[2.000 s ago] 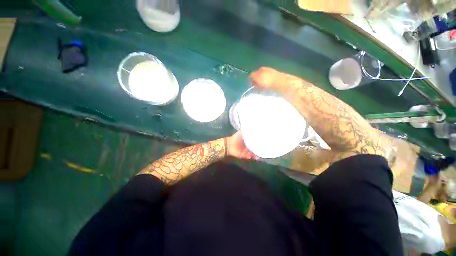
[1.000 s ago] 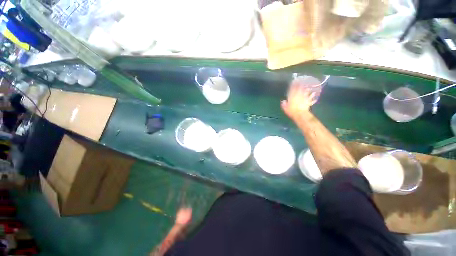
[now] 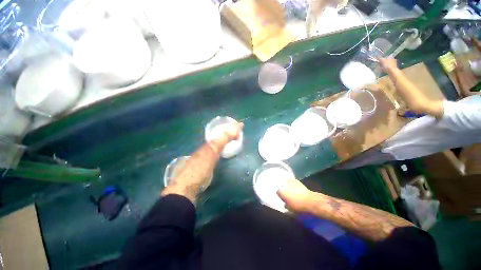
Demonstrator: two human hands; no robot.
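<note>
My left hand (image 3: 225, 136) grips the rim of a clear-walled white vessel (image 3: 230, 150) on the green bench. My right hand (image 3: 295, 194) holds a second white vessel (image 3: 269, 183) by its side, close to my body at the near bench edge; its fingers are partly hidden. Another vessel (image 3: 174, 170) stands partly hidden behind my left forearm. A row of similar vessels runs to the right: one (image 3: 278, 143), one (image 3: 310, 128) and one (image 3: 344, 112), close together.
A vessel (image 3: 272, 78) stands on the recessed far belt. Another person's hand (image 3: 388, 64) is near a white vessel (image 3: 358, 75) at upper right. A dark pouch (image 3: 112, 204) and cardboard (image 3: 22, 240) lie left. Tan cardboard (image 3: 369, 132) lies right. Large white round items (image 3: 111, 55) stand behind.
The view has turned. My left hand has come up from below the bench edge onto a vessel. My right hand has left the far-belt vessel and now holds one at the near edge.
</note>
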